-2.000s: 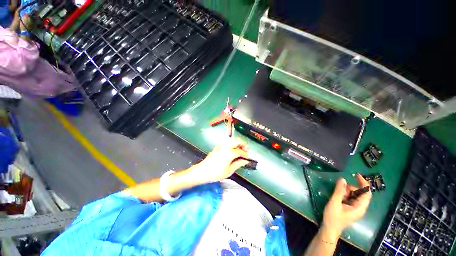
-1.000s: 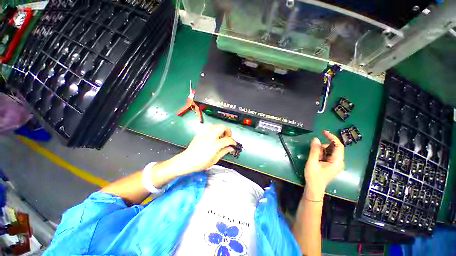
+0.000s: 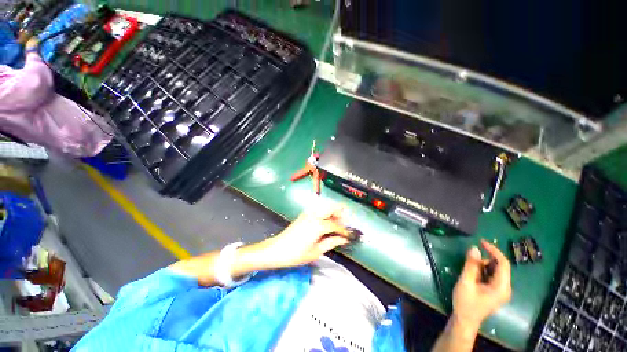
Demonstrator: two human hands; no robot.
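My left hand (image 3: 313, 235) holds a small dark electronic module (image 3: 353, 234) by its fingertips, just over the near bench edge. My right hand (image 3: 483, 285) is raised over the mat with a small dark item (image 3: 489, 269) between thumb and fingers; its exact shape is not clear. Two more dark modules lie on the green mat right of the black box, one upper (image 3: 520, 210) and one lower (image 3: 525, 250). The black fixture box (image 3: 412, 165) stands ahead, with red digits and a red switch on its front.
Red-handled cutters (image 3: 313, 172) lie left of the box. Stacked black trays (image 3: 199, 96) stand at left, a partly filled tray (image 3: 584, 302) at right. A clear guard (image 3: 447, 86) is behind the box. A black cable (image 3: 432, 261) crosses the mat. A person in pink (image 3: 48, 110) is at far left.
The view swung away and back. Both hands still hold their dark items, with small shifts of the fingers. The two loose modules stay on the mat.
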